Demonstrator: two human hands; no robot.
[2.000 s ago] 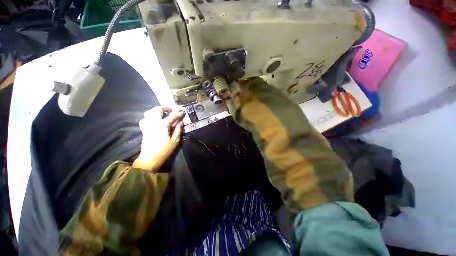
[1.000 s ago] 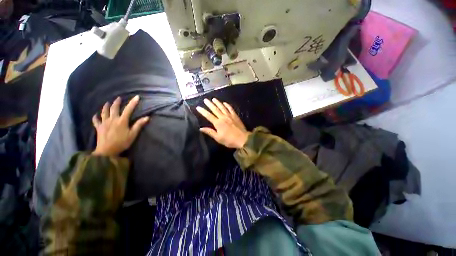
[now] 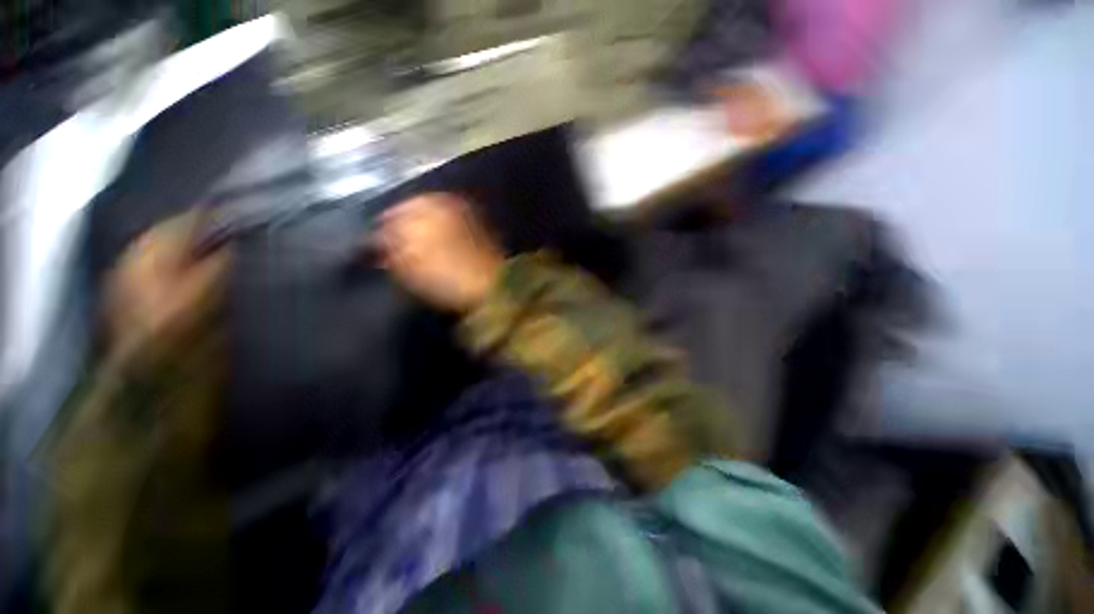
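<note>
The whole view is blurred. A dark garment piece [image 3: 306,324] lies over the table and towards the lap, with a black part reaching to the right under the machine's front edge. My left hand [image 3: 162,282] is on the garment's left part; its fingers look bent, but the blur hides whether they pinch cloth. My right hand [image 3: 442,250] is on the black part just in front of the sewing machine [image 3: 480,96], fingers curled at the cloth. The needle area shows only as a bright smear [image 3: 348,162].
A white board [image 3: 672,156] lies right of the machine, with a blurred orange shape [image 3: 750,108] on it. A pink item [image 3: 840,36] is behind it. A heap of grey-black pieces [image 3: 768,312] lies at right, beside a white surface [image 3: 996,240].
The view has shifted, so the machine sits higher and further left. My hands have gone from spread flat on the cloth to curled fingers. Earlier, my right hand was at the machine's knobs.
</note>
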